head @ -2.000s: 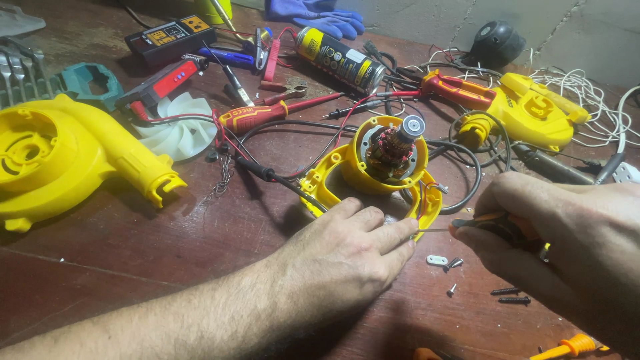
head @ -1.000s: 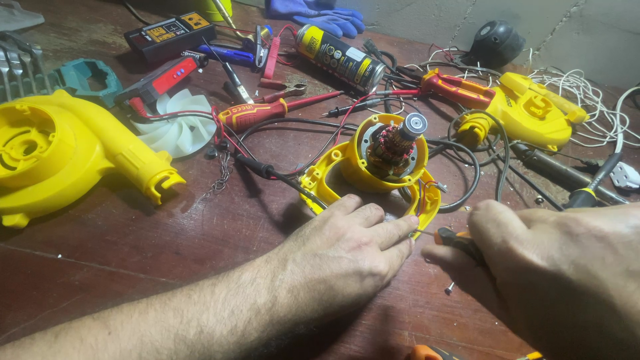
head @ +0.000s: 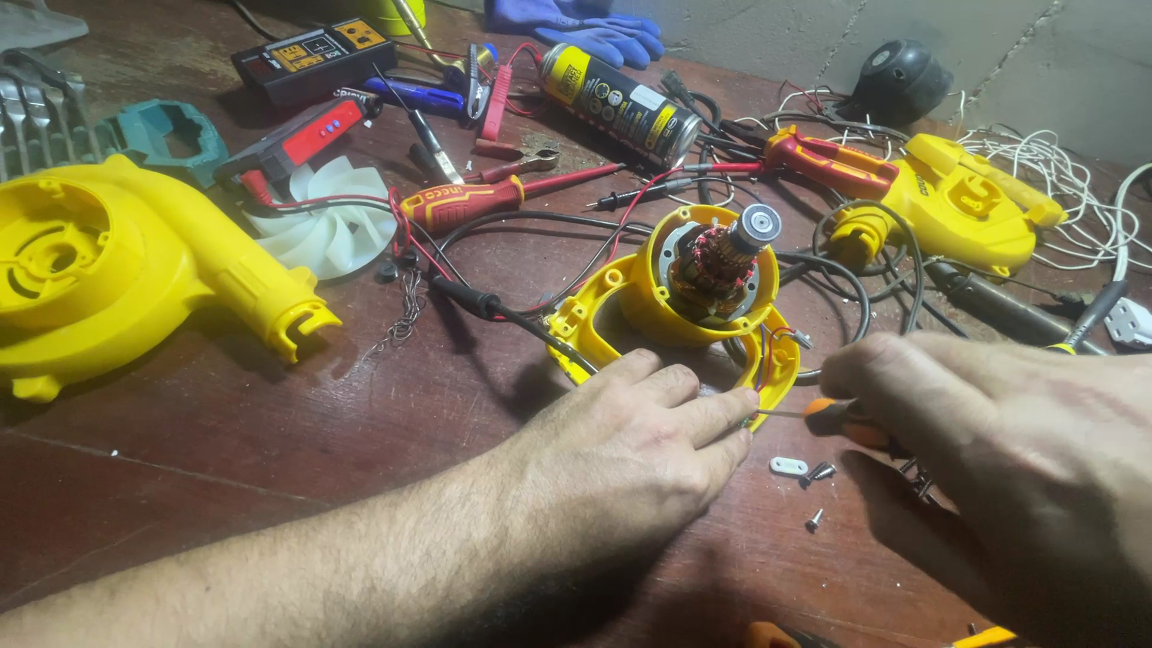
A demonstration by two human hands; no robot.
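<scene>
A yellow plastic motor housing of a blower stands on the table, with the motor's armature upright in its round part. My left hand grips the near edge of the housing's handle loop, its fingertips by the right corner. In my right hand is a screwdriver with an orange and black handle, its thin shaft reaching the housing beside my left fingertips; the tip is hidden. Thin wires run at the housing's right side. A small white clamp plate and screws lie just below the screwdriver.
A yellow blower casing and a white fan impeller lie left. Behind are an insulated screwdriver, a spray can, red-handled pliers and another yellow casing part. Black cables loop around the housing.
My right hand has moved left with the screwdriver since the earliest frame, then shifted slightly, uncovering the white clamp plate and screws again. My left hand stays on the housing.
</scene>
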